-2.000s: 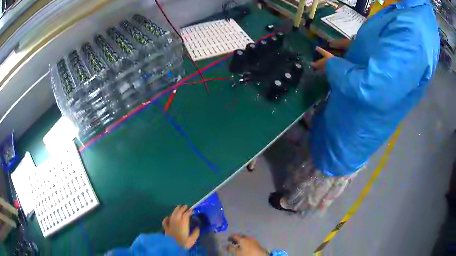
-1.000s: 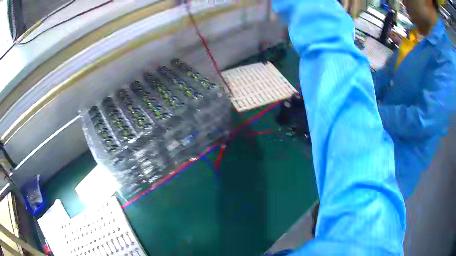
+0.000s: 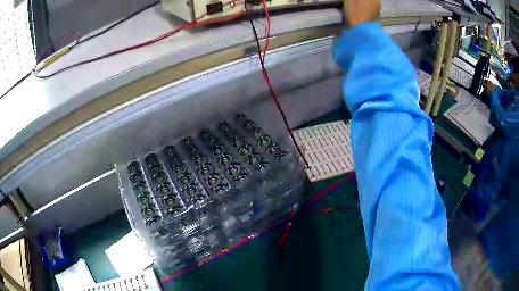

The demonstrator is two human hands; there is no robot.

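Observation:
My right hand is at the top edge of the picture, raised to the shelf by the right end of the beige test instrument. Its fingers are cut off or too blurred to tell what they do. My left hand is not in view. Red and black leads hang from the instrument over the shelf edge. The red test probe lies on the green bench in front of the stacked blister trays. Dark round components with greenish centres sit in rows in the top tray.
A white holding board is right of the stack, partly behind my sleeve. Another white board, paper sheets and a blue bin are lower left. The shelf overhangs the bench. A person in blue is at far right.
My right hand has gone from the bench's front edge up to the shelf. My left hand has left view. The view has tilted up, bringing in the shelf and instrument.

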